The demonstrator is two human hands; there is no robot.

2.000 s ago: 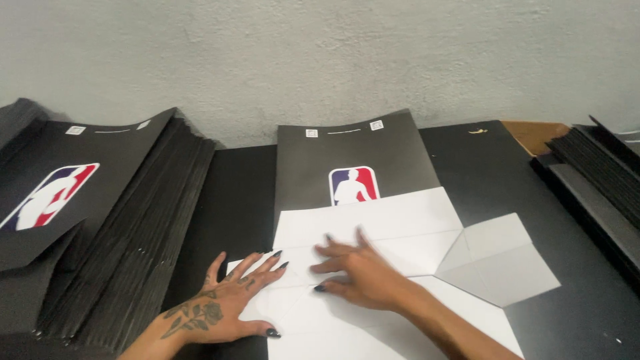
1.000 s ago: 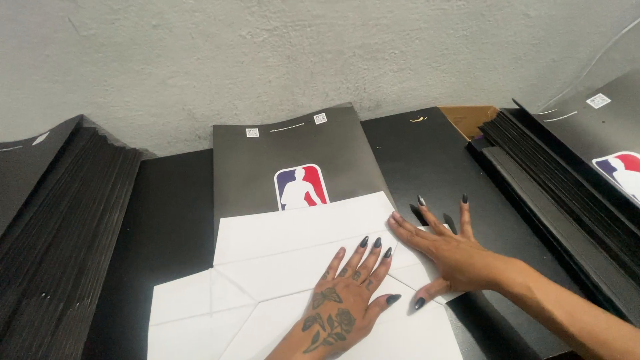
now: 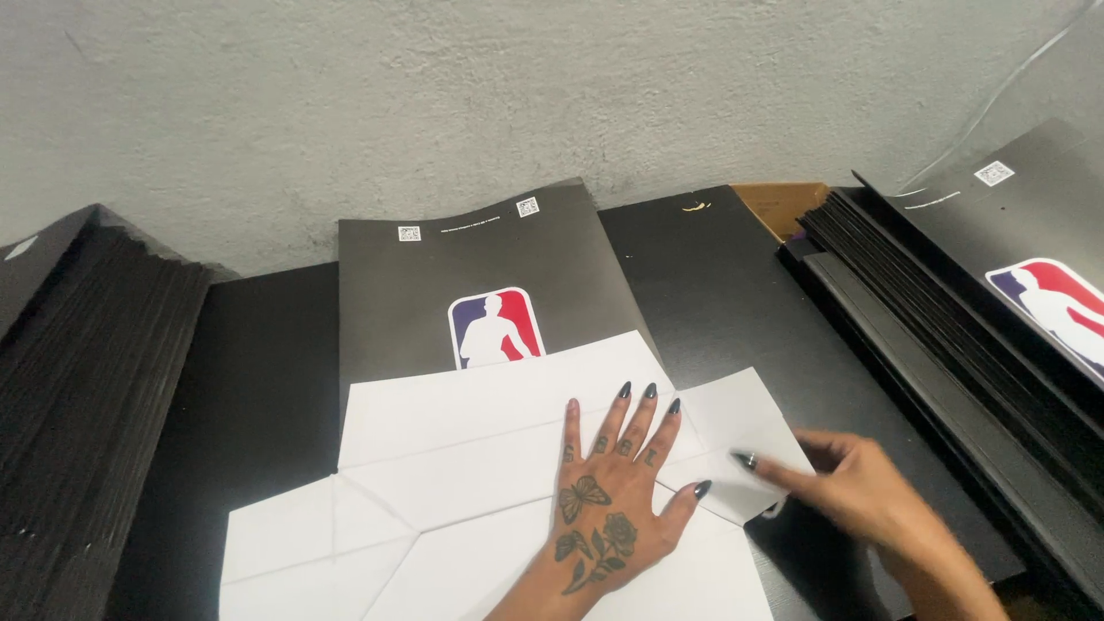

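A black paper bag [image 3: 466, 263] with a red, white and blue logo lies on the black table, its folded bottom end opened out as white creased panels [image 3: 483, 440]. My left hand [image 3: 617, 500], palm down with fingers spread, presses on the white panels near their right side. At the right, my right hand [image 3: 854, 483] has its thumb over the outer edge of the raised white side flap [image 3: 733, 431]; its other fingers are behind the flap, so the grip is partly hidden.
A tall stack of folded black bags [image 3: 95, 414] stands at the left. More black bags [image 3: 1035, 224], one showing the same logo, lie at the right. Behind them is a brown cardboard box [image 3: 776, 207]. A rough grey wall [image 3: 517, 95] rises behind the black table [image 3: 259, 362].
The right hand has moved from lying spread on the panels to the outer edge of the right flap. The left hand stays pressed on the white panels. The view has shifted right since the first frame.
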